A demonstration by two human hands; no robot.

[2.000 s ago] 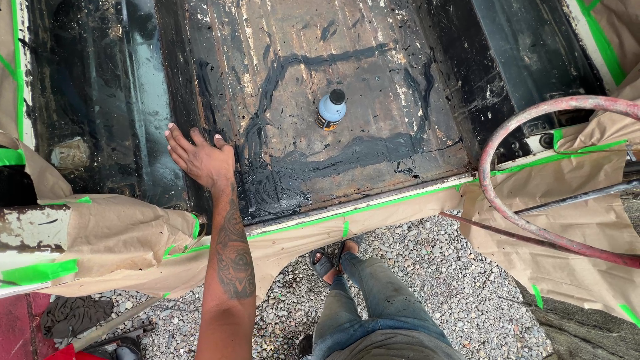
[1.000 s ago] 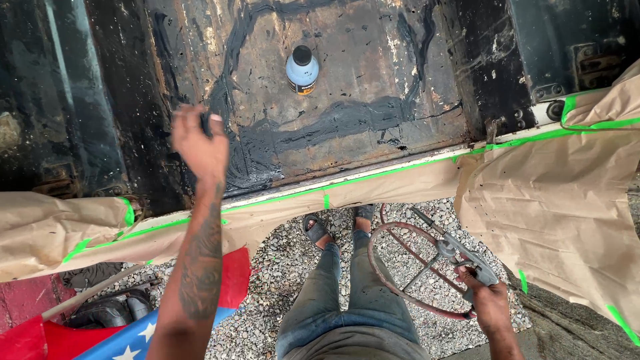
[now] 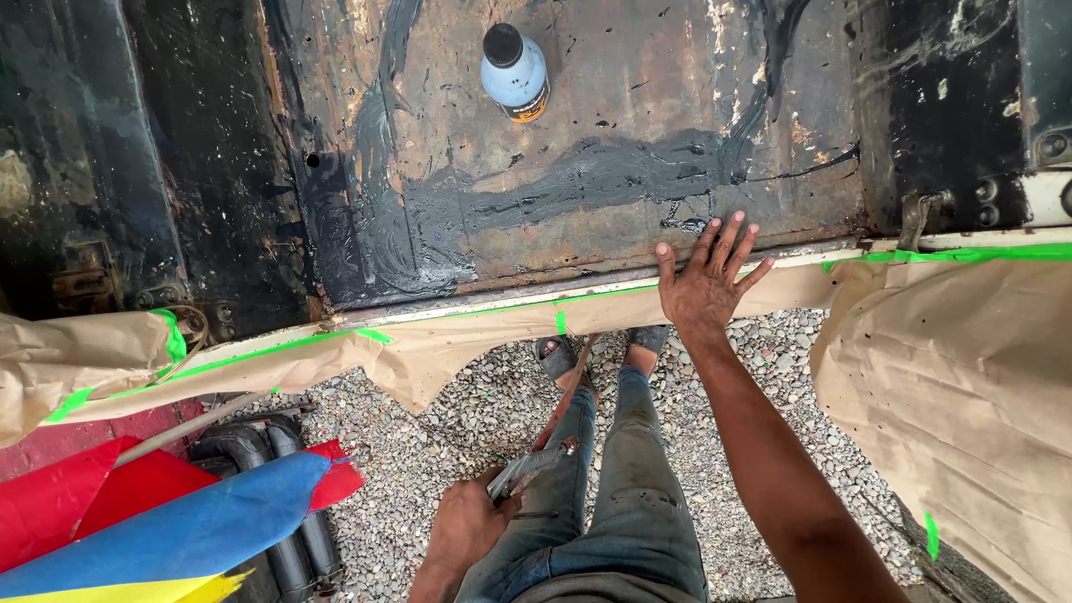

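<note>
My right hand (image 3: 708,289) is spread with nothing in it, its fingertips over the near edge of a worn, rusty metal vehicle floor panel (image 3: 586,92); contact is hard to judge. Lower down, in front of my legs, my left hand (image 3: 473,519) grips a grey metal hand tool (image 3: 532,469) on a reddish hose (image 3: 569,394). Dark grey smeared sealant (image 3: 586,184) forms a broad band along the panel and strips up both sides. A blue bottle with a black cap (image 3: 515,79) stands on the panel beyond the band.
Brown masking paper (image 3: 955,352) and green tape (image 3: 561,322) line the panel's near edge. Gravel (image 3: 402,444) covers the ground around my sandalled feet. A red, blue and yellow cloth (image 3: 193,519) lies at lower left beside black curved pipes (image 3: 289,536). A metal hook (image 3: 917,218) sticks out at the right edge.
The tool was in my right hand one second ago and is now in my left. My left hand has dropped from over the panel; my right has come up to its edge.
</note>
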